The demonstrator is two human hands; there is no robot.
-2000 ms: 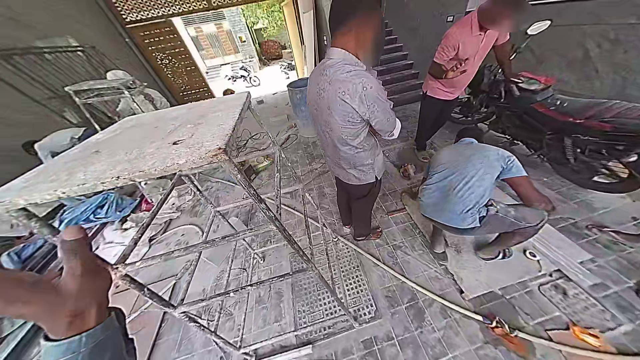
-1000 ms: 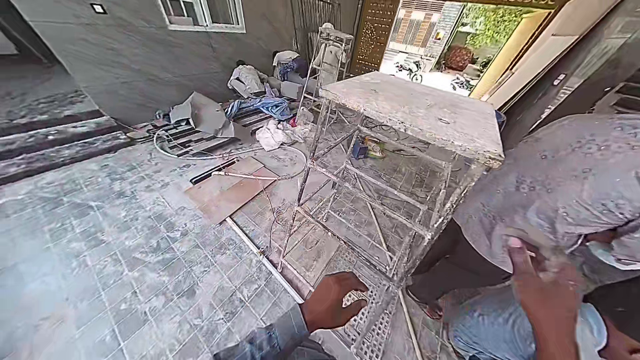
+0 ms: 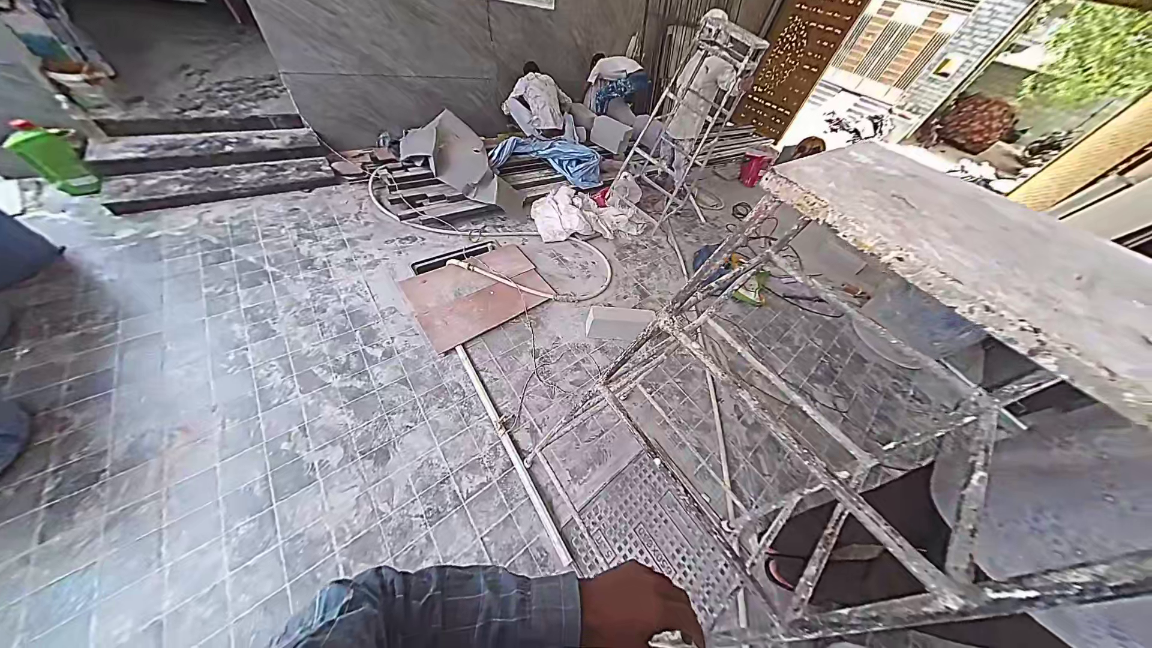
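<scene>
My left hand is at the bottom edge, its arm in a dark checked sleeve coming from the left. The back of the hand shows; its fingers are mostly cut off, and a small whitish thing shows beside them, too little to identify. Close to the hand lies a perforated grate cover set in the floor. Just right of the hand are the lower bars of a splattered metal scaffold frame, topped by a rough, crusted board. My right hand is out of view.
Brown sheets, a pale block and a long white pipe lie on the dusty tiles. Behind are a hose, a blue cloth, a stepladder and people crouching. Steps rise at left; a person is partly visible behind the scaffold.
The view has turned left and the scaffold appears nearer. My left hand, seen with curled fingers a second ago, is now at the bottom edge. My right hand has left the view.
</scene>
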